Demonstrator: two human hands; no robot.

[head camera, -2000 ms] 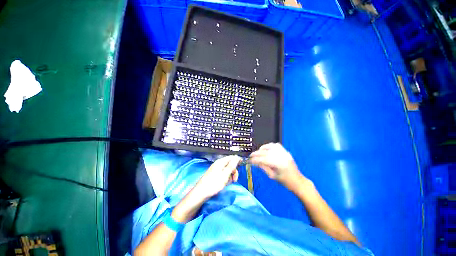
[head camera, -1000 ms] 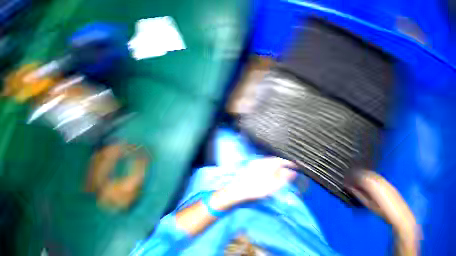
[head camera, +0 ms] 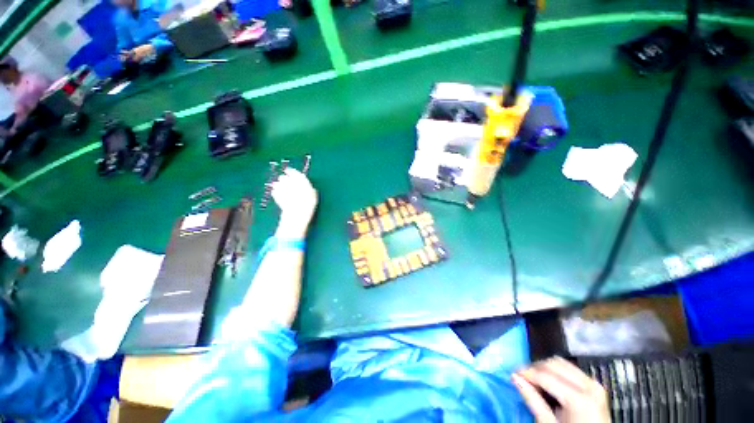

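My left hand [head camera: 293, 198], with a light blue band on the wrist, is stretched out over the green bench. Its fingers are at short rows of small dark components [head camera: 269, 183]; whether they pinch one is not clear. My right hand [head camera: 570, 392] is low at the bottom edge, partly cut off, with bent fingers beside the black parts tray [head camera: 709, 388]. What it may hold is hidden. The tray's shiny rows show at the lower right. The brown-copper fixture [head camera: 364, 250] lies flat on the bench, right of my left hand.
An orange-yellow screwdriver [head camera: 498, 140] hangs at a silver-white screw feeder [head camera: 450, 149], near a blue bin [head camera: 547, 116]. A grey-brown flat case [head camera: 186, 277] and dark rods [head camera: 238, 235] lie left. Black housings [head camera: 230, 124] stand behind. A dark cord crosses at right. Other people sit far left.
The view has swung from the tray to the bench. My left hand has gone from beside my right hand near the tray out to the component rows. My right hand has stayed near the tray.
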